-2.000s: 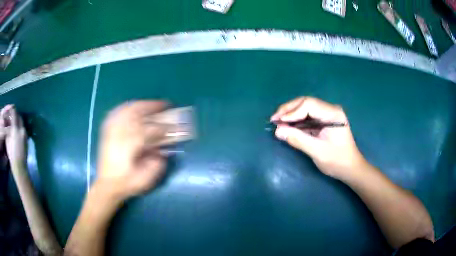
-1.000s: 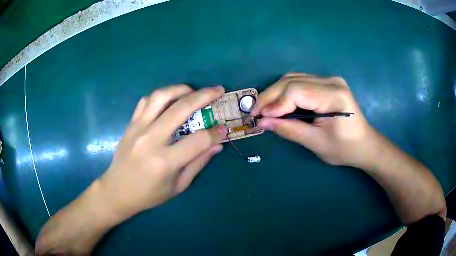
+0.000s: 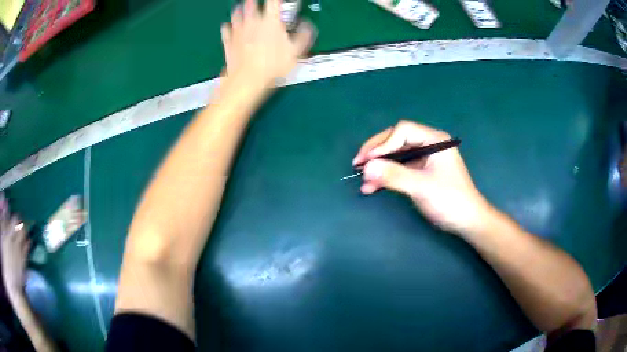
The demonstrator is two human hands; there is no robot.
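My left hand (image 3: pixel 261 48) is stretched out over the far green area, past the pale strip, at the top of the picture. A pale unit (image 3: pixel 289 11) shows by its fingers, cut by the upper edge; the hand is blurred and I cannot tell if it grips the unit. My right hand (image 3: pixel 405 161) is over the near green surface and holds black tweezers (image 3: pixel 434 148) like a pen, their thin metal tip pointing left and touching no unit.
A pale strip (image 3: pixel 385 56) curves across the surface. More units (image 3: pixel 412 11) lie beyond it, upper right, near a grey post (image 3: pixel 576 27). A red tray (image 3: pixel 55 24) is upper left. At the left edge are another person's hand (image 3: pixel 14 240) and a pale unit (image 3: pixel 65 223).
My left hand has left the unit it held in front of me and moved far forward. That unit is gone from between my hands. My right hand still holds the tweezers, now away from any unit.
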